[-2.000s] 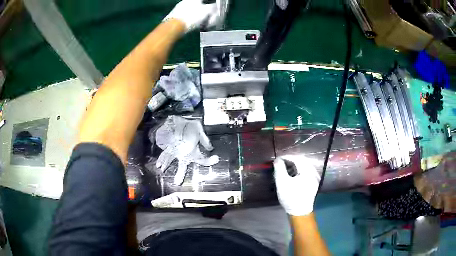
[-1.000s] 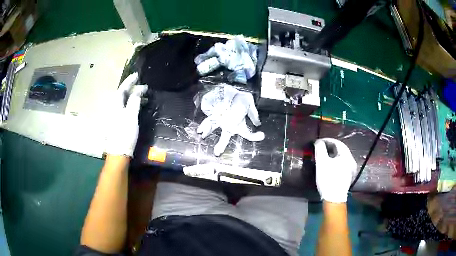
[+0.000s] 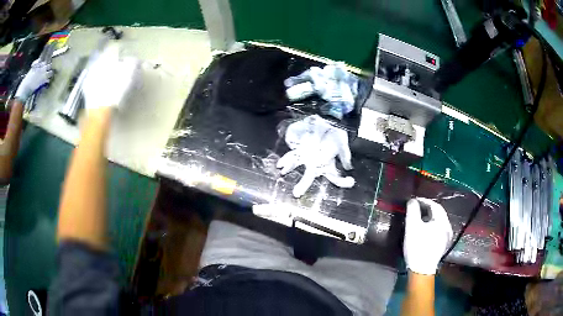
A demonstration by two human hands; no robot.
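Note:
My left hand (image 3: 112,80), in a white glove and blurred, is over the pale board at the left. A silver profile (image 3: 75,92) shows beside and below it; whether the fingers grip it is unclear. My right hand (image 3: 427,237), also gloved, is low at the bench front edge with its fingers curled. A dark spot shows between thumb and fingers; I cannot tell whether it is an object or a gap. The grey metal screw feeder (image 3: 404,92) stands on the bench. The black electric screwdriver (image 3: 481,52) is beyond it, at upper right.
Spare gloves (image 3: 318,154) and a bluish crumpled pair (image 3: 333,89) lie left of the feeder. A cream strip (image 3: 308,223) lies at the front edge. Silver profiles (image 3: 529,207) lie at right. A black cable (image 3: 494,179) hangs near my right hand. Another person's gloved hand (image 3: 36,80) is at far left.
My left hand has moved from the far side, down to the board's right edge, then left across the board. A silver profile and another person's hand now show there. The view has shifted left.

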